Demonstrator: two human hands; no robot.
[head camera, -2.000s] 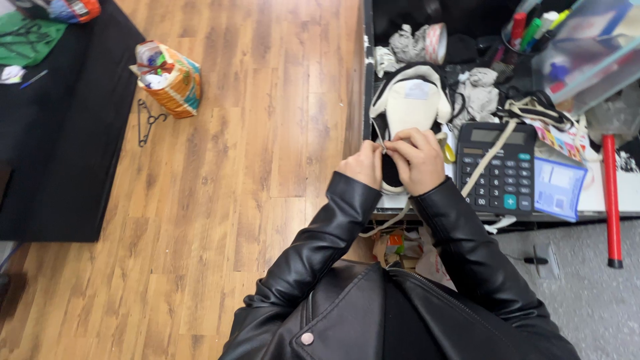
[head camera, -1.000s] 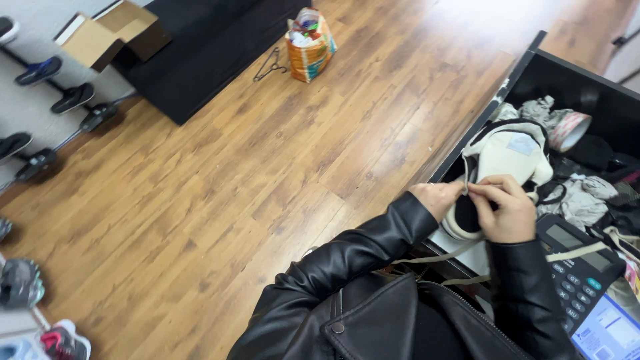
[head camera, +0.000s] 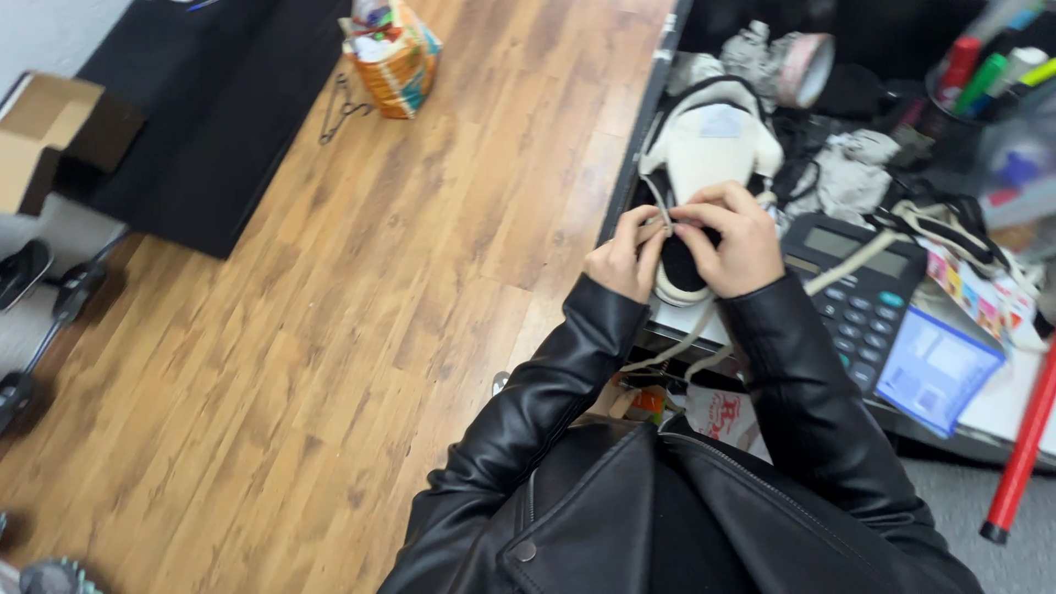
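Note:
A white and black shoe (head camera: 712, 157) lies on the cluttered counter, its toe toward me and its pale tongue and insole area showing. My left hand (head camera: 629, 254) pinches a light shoelace (head camera: 659, 196) at the shoe's left eyelet edge. From the other side my right hand (head camera: 732, 239) grips the same lace between thumb and forefinger, over the shoe. The fingertips of both hands nearly meet. Loose lace ends hang below the counter edge, and a length of lace crosses the calculator (head camera: 858, 297) right of my right hand.
Crumpled grey paper (head camera: 850, 175), a tape roll (head camera: 806, 71) and a cup of markers (head camera: 949, 103) surround the shoe. Right are a blue-edged packet (head camera: 939, 370) and a red tube (head camera: 1023, 445). Beyond the wooden floor stand an orange bag (head camera: 394, 62) and a black table (head camera: 214, 107) with a cardboard box (head camera: 49, 124).
The view swung left and back. Both hands have stayed together at the shoe's left eyelet edge, holding the lace.

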